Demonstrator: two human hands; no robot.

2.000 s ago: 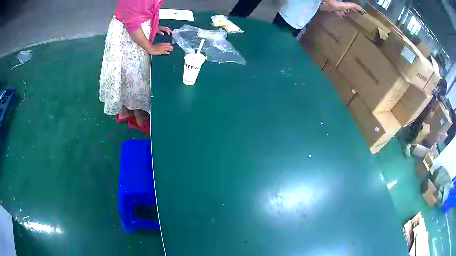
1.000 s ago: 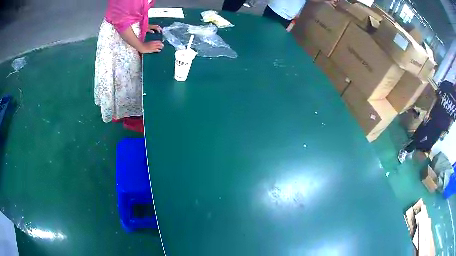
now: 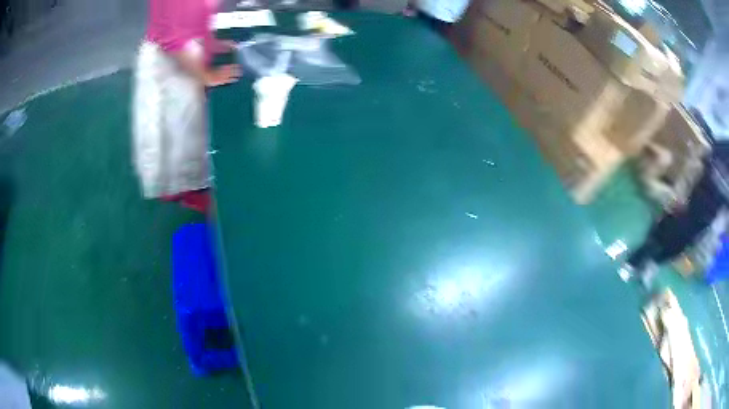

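Neither of my hands is in view. The long table with a dark green top [image 3: 360, 240] lies in front of me; the picture is blurred. A white drink cup [image 3: 272, 101] stands upright toward its far left part. A crumpled clear plastic bag [image 3: 316, 62] lies just behind the cup. A pale yellow and white item [image 3: 324, 25] and a white sheet [image 3: 244, 18] lie at the far end. A small part of something white [image 3: 424, 407] shows at the bottom edge; I cannot tell what it is.
A person in a pink top [image 3: 180, 28] stands at the table's left edge, hands by the edge. A blue stool [image 3: 200, 295] is beside the table at left. Large brown cartons [image 3: 551, 72] are stacked at right. Another person in dark clothing [image 3: 687, 216] is at far right.
The view has shifted, so the cup, stool and cartons sit further left. The person at far right now appears larger and nearer. A white thing has appeared at the bottom edge.
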